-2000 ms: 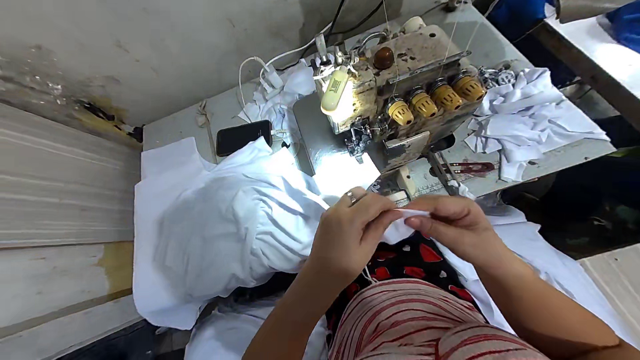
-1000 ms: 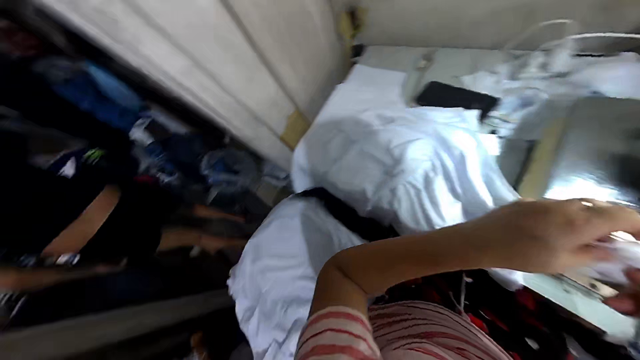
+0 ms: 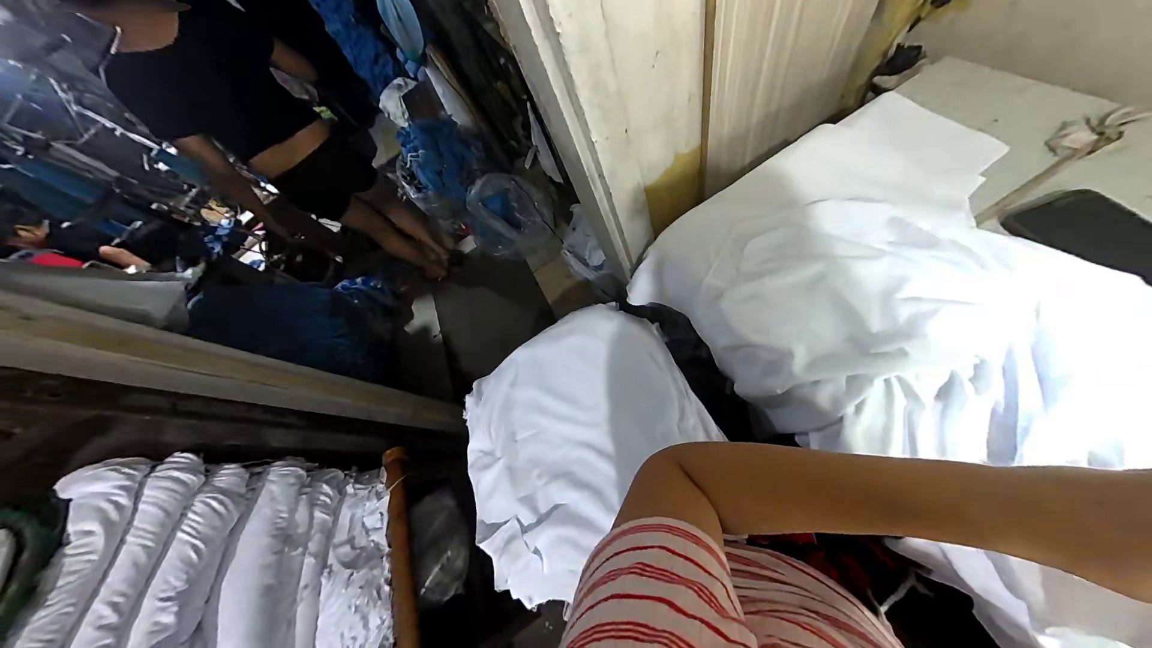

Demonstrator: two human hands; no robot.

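Neither of my hands shows in the head view now; only my left forearm and its striped sleeve cross the lower right, with the hand cut off past the right edge. Above the forearm, a large heap of white fabric [image 3: 837, 288] lies over the table. Another bundle of white cloth [image 3: 576, 432] hangs or rests lower, left of my elbow. A dark phone [image 3: 1084, 229] lies on the tabletop at the right, beside the white heap. What my hands hold is hidden.
A panelled partition [image 3: 621, 117] stands left of the table. Beyond it, a person in dark clothes [image 3: 216, 90] stands near plastic bags [image 3: 508, 216] and blue cloth. Folded white fabric [image 3: 261, 549] fills the lower left, beside a wooden post [image 3: 400, 549].
The view has swung far left, away from the sewing machine. Two seconds ago both hands held a small piece of white cloth together; now both are out of view.
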